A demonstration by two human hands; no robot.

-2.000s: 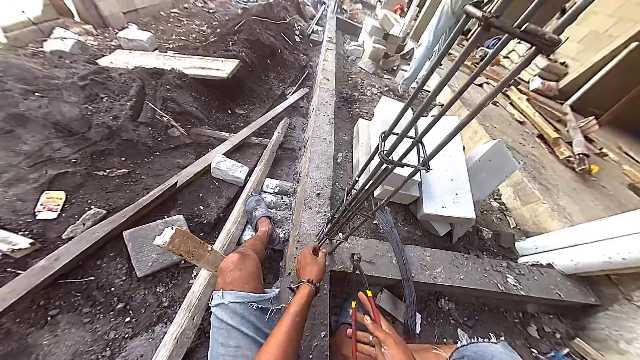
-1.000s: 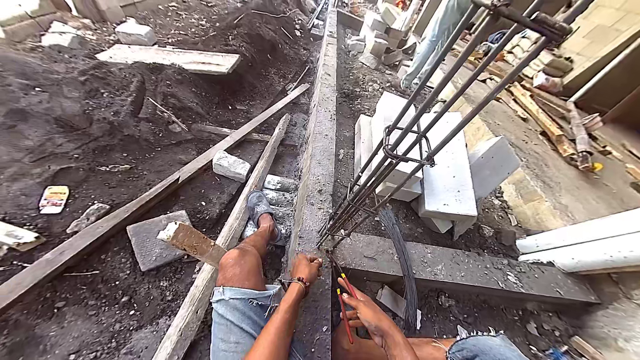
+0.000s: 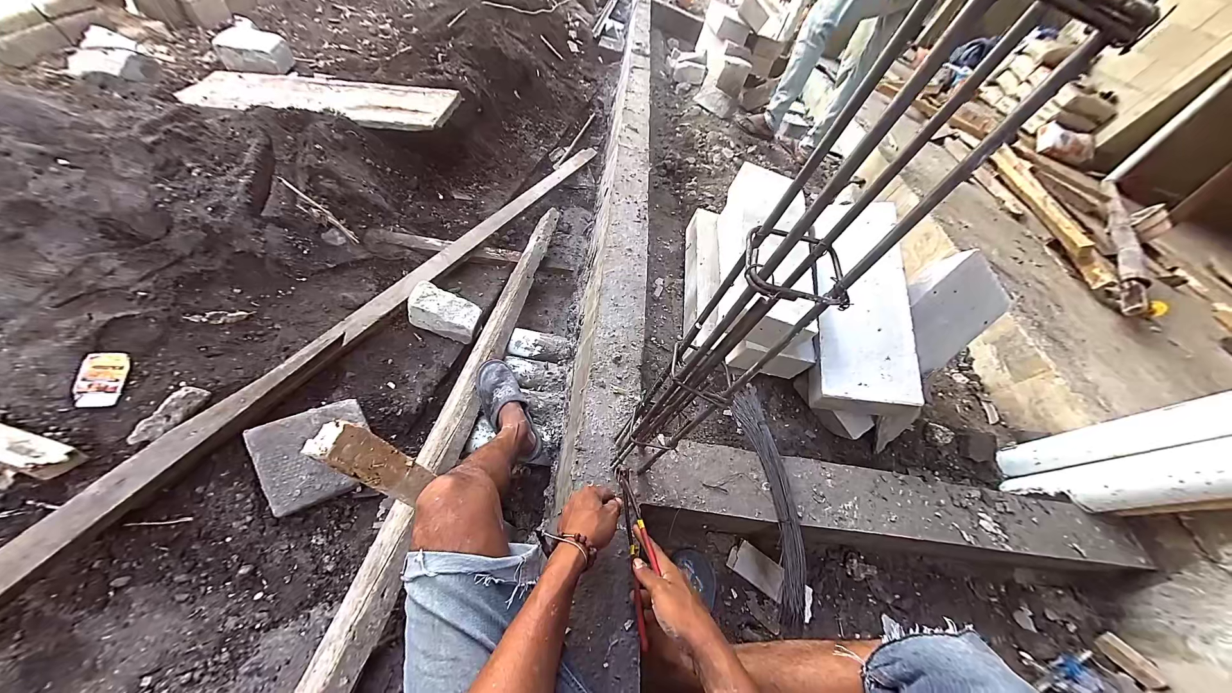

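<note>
My right hand (image 3: 669, 599) grips red-handled pincers (image 3: 639, 544), whose jaws point up to the foot of the rebar column cage (image 3: 751, 318). Just left of the jaws, my left hand (image 3: 589, 517) has its fingers closed close to the cage base; whether they pinch a wire is too small to tell. The cage rises at a slant from the concrete beam (image 3: 616, 318), with steel stirrups (image 3: 794, 269) around its bars. A bundle of thin tie wire (image 3: 775, 491) lies over the side beam (image 3: 895, 500), right of the pincers.
White blocks (image 3: 861, 327) are stacked behind the cage. White pipes or posts (image 3: 1126, 452) lie at the right. Long boards (image 3: 438, 462) and a flat grey slab (image 3: 303, 457) lie on the soil at left. A person in light trousers (image 3: 828, 58) stands farther back, near rubble.
The pincers, held lower and apart from the cage one second ago, have come up to its base beside my left hand. Their handles are closer together now.
</note>
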